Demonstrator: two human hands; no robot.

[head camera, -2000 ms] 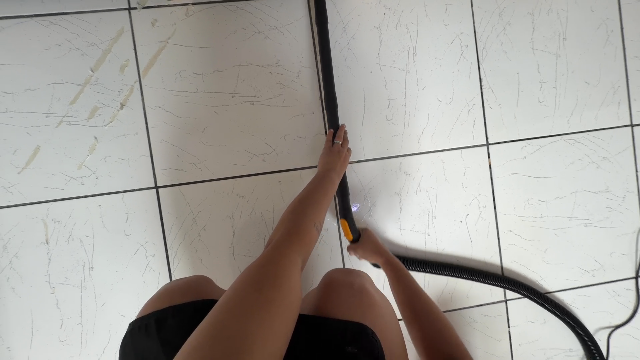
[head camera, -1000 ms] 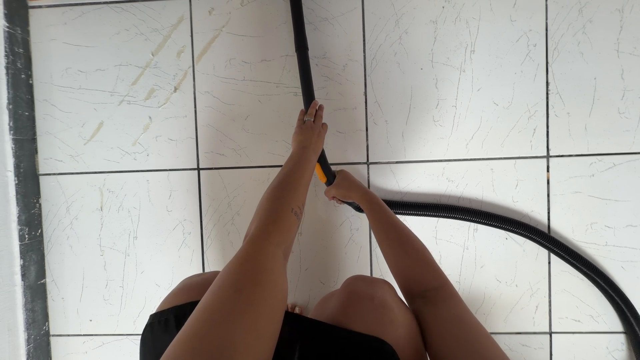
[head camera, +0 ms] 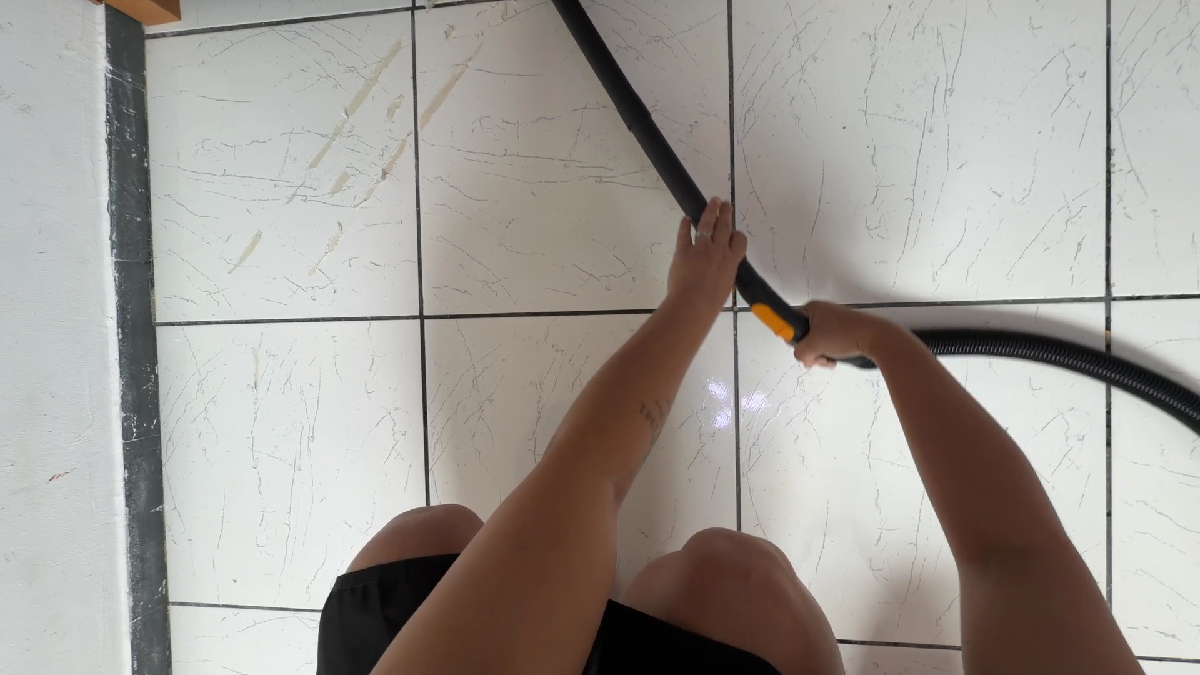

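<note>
A black vacuum cleaner wand point(head camera: 614, 80) slants from the top edge down to the right. My left hand point(head camera: 710, 251) grips the tube around its middle, with a ring on one finger. Below it, an orange part point(head camera: 773, 322) sits on the curved handle. My right hand point(head camera: 834, 333) is closed around the handle's lower end, just beyond the orange part. From behind that hand a black corrugated hose point(head camera: 1050, 352) curves away to the right edge. The wand's far end is out of view.
White floor tiles point(head camera: 581, 206) with dark joints lie below, with beige streaks point(head camera: 361, 98) at upper left. A white wall point(head camera: 56, 356) with a dark skirting strip point(head camera: 136, 375) stands along the left. An orange-brown object point(head camera: 150, 9) shows at the top left corner.
The wand, near upright in view before, now slants more, its top toward the left. Both hands still hold it. The view has shifted left, bringing in the wall.
</note>
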